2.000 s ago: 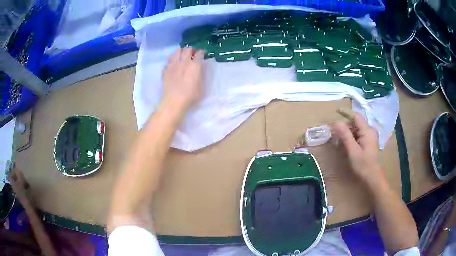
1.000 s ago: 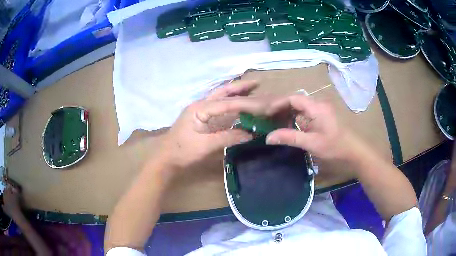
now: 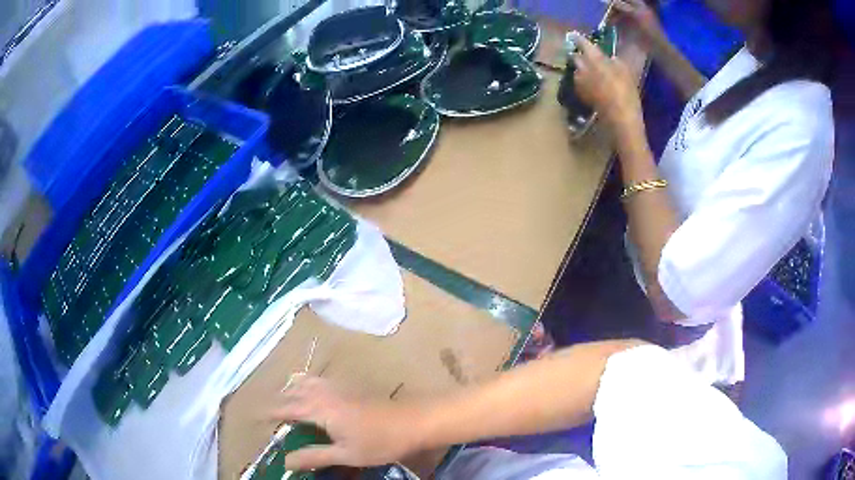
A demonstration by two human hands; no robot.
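Note:
The green case [image 3: 272,458] with a pale rim lies at the bottom edge of the picture, mostly cut off. My right hand [image 3: 342,429] is over its end, with green showing between thumb and fingers; it appears to grip the case. A thin pale stick [image 3: 311,356] stands up just beyond my fingertips; its lower end is at a small pale thing that I cannot make out clearly. My left hand is out of the picture.
Green panels [image 3: 225,281] lie piled on white cloth [image 3: 370,291]. A blue crate [image 3: 248,125] behind holds panels in rows. Several dark green cases [image 3: 380,150] lie beyond a green strip [image 3: 459,281]. A seated person in white [image 3: 750,178] holds a green piece at right.
The view has swung right, bringing the seated person and blue crate in. My left hand and the far-left case have left the picture. My right hand is now low, at the case's end.

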